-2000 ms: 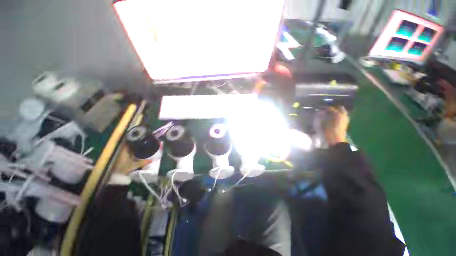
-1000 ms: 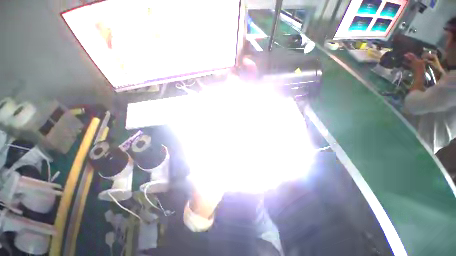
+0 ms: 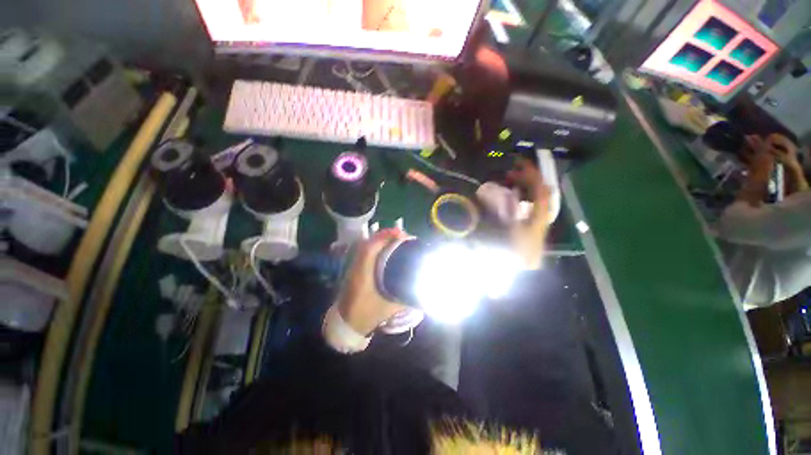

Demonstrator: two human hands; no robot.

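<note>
My left hand is closed around the black head of a white-and-black security camera, held low over the bench's front edge. Its lit front glares and hides part of it. My right hand is blurred, just below the black label printer, beside a white label strip and the white mouse. I cannot tell whether its fingers grip the strip. Three more cameras stand upright in a row: left, middle and right, the right one with a lit lens ring.
A yellow tape roll lies right of the row. The keyboard is below the bright monitor. Yellow rails and white camera parts are at left. The green conveyor runs at right, with another person beyond.
Two seconds ago four cameras stood and my left hand was beside the leftmost. Now three stand and that hand holds one. The glare has shrunk since one second ago, and my right hand shows again.
</note>
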